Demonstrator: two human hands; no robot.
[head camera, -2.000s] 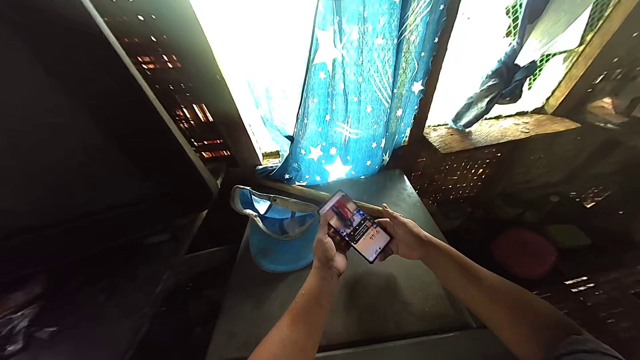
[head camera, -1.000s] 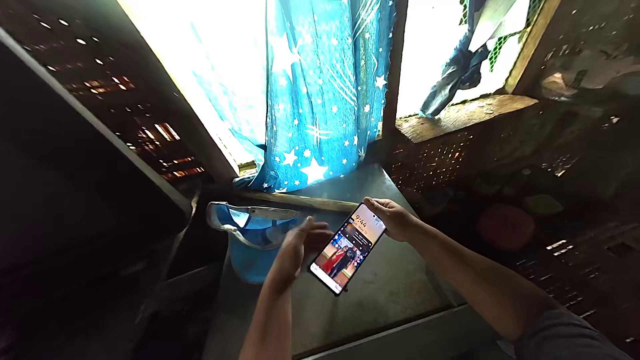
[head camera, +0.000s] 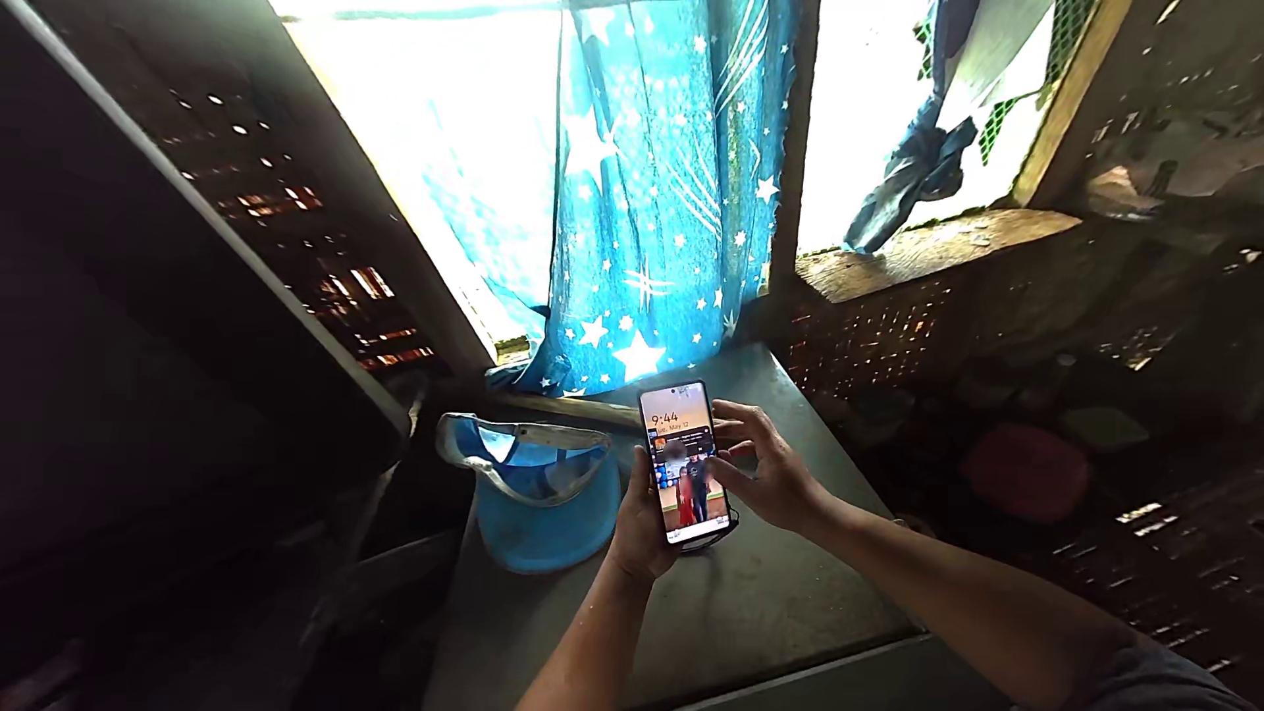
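Observation:
A lit smartphone (head camera: pixel 686 474) stands nearly upright in the view, its screen towards me, above a dark tabletop (head camera: pixel 770 602). My left hand (head camera: pixel 644 523) holds the phone along its lower left side. At its right edge is my right hand (head camera: pixel 770 469), fingers partly spread, the thumb near or on the screen; whether it also bears the phone's weight I cannot tell. Left of the phone, a blue cap (head camera: pixel 548 513) with a pale band rests on the tabletop, its inside facing up. Below the phone a dark, thin-rimmed object shows, partly hidden.
Behind the tabletop hangs a blue curtain with white stars (head camera: pixel 652 217) at a bright window. A wooden strip (head camera: pixel 573 408) lies along the table's far edge. Knotted cloth (head camera: pixel 913 178) hangs at the right window over a wooden sill (head camera: pixel 938 252). A round reddish thing (head camera: pixel 1027 474) is in the dark at right.
My left hand, apart from the phone one second ago, is now on its left side. The phone has turned more upright. My right hand no longer grips its top corner.

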